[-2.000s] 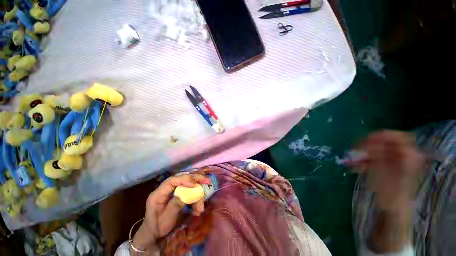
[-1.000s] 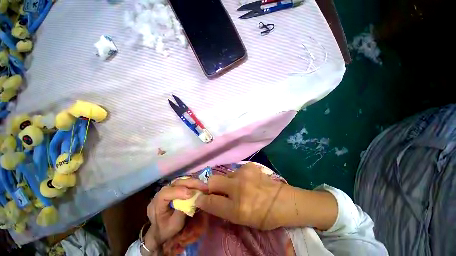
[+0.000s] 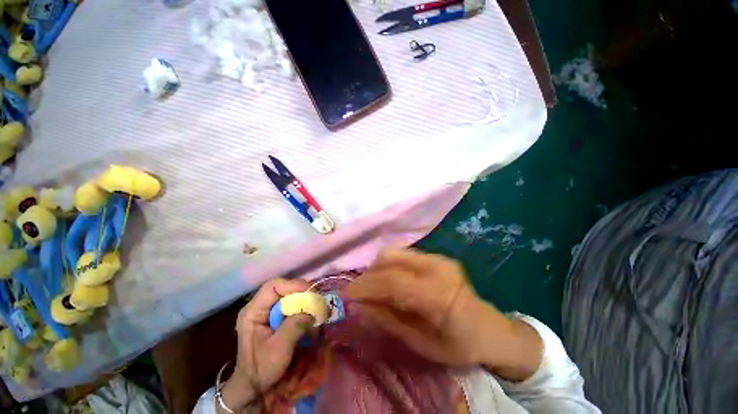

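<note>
My left hand [image 3: 271, 335] holds a small yellow and blue plush piece [image 3: 301, 307] between thumb and fingers over the cloth-covered lap. A blue square tag [image 3: 333, 307] shows at the piece's right side. A fine pale thread [image 3: 328, 280] curves from the top of the piece toward my right hand. My right hand [image 3: 421, 303] is blurred, just right of the piece and apart from it. Its fingertips are too blurred to tell what they hold, and no needle can be made out.
Thread snips [image 3: 298, 196] lie near the table's front edge. A phone [image 3: 332, 61], white stuffing [image 3: 243, 40], more snips [image 3: 429, 14] and a small black hook-like item [image 3: 422, 50] lie farther back. Yellow and blue plush toys [image 3: 61, 259] are heaped at left. Another person's grey clothing [image 3: 655, 299] is at right.
My right hand came from far right to the plush piece, and has since drawn back slightly from it. My left hand still holds the piece, whose yellow top and tag now show more.
</note>
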